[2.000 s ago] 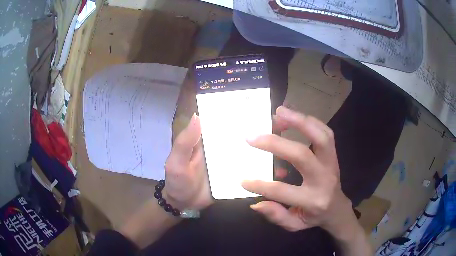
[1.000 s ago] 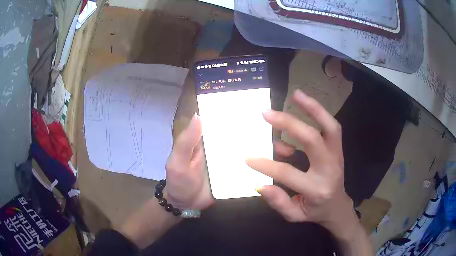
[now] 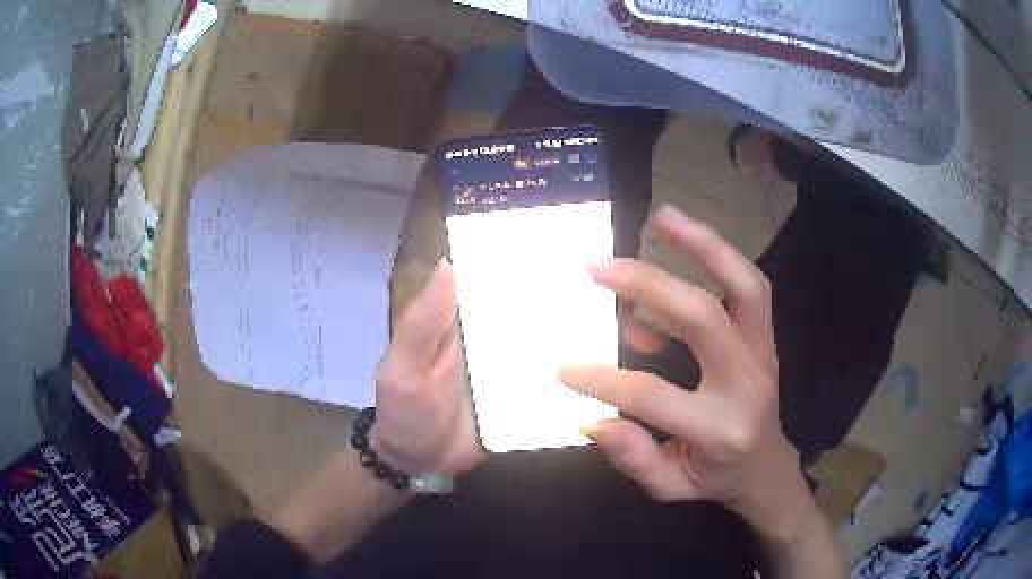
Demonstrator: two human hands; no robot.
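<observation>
A smartphone (image 3: 532, 317) stands upright in the middle of the view, its screen mostly bright white with a dark band at the top. My left hand (image 3: 424, 390) holds it along its left side, the thumb on the left edge; its other fingers are mostly hidden behind the phone. A dark bead bracelet is on that wrist. My right hand (image 3: 702, 385) is spread over the phone's right side, with fingertips at or just above the screen. Whether they touch it I cannot tell.
A clear plastic sewing template (image 3: 781, 107) with a brown-edged frame lies on the white table (image 3: 905, 198) at top right. A white paper sheet (image 3: 294, 271) lies below at left. Cloth scraps (image 3: 119, 311) are at the far left. Blue and patterned material (image 3: 985, 498) is at bottom right.
My right hand has moved slightly right and its fingers have spread compared with two seconds ago. My left hand and the phone have hardly moved.
</observation>
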